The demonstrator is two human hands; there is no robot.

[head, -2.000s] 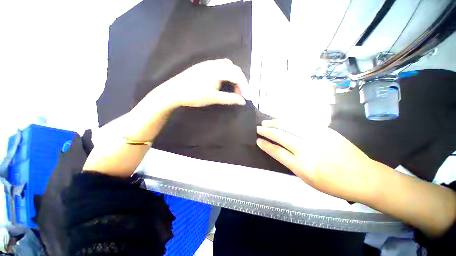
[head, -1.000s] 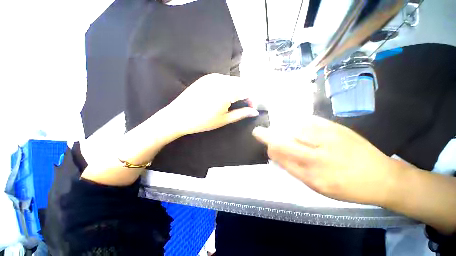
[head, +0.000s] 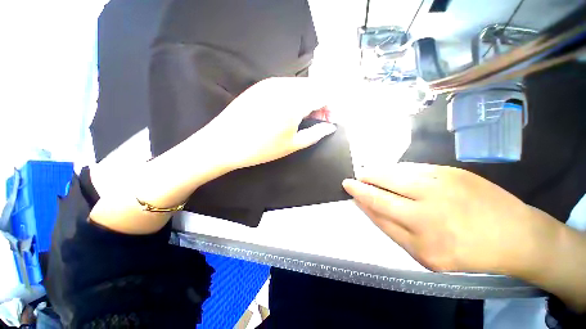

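Observation:
Dark brown fabric panels (head: 193, 77) lie on the white table, left of the bright needle area of the sewing machine (head: 385, 71). My left hand (head: 283, 122) rests on the fabric just left of the glare, thumb and fingers curled with a fold of cloth between them. My right hand (head: 443, 212) lies at the fabric's right edge by the glare, fingertips pointing left; whether it pinches cloth is unclear. The needle and presser foot are washed out by light. A translucent blue-grey guard (head: 487, 128) stands right of the needle area.
A grey ruler tape (head: 334, 273) runs along the table's front edge. Blue crates (head: 48, 202) stand at the left and below the table. More dark fabric (head: 552, 122) lies right of the machine head. A long shiny curved bar crosses the upper right.
Both hands and the fabric stay by the needle area. The panel's lower edge has shifted, and its corner now shows left of centre. The right fingers have moved slightly down from the fabric.

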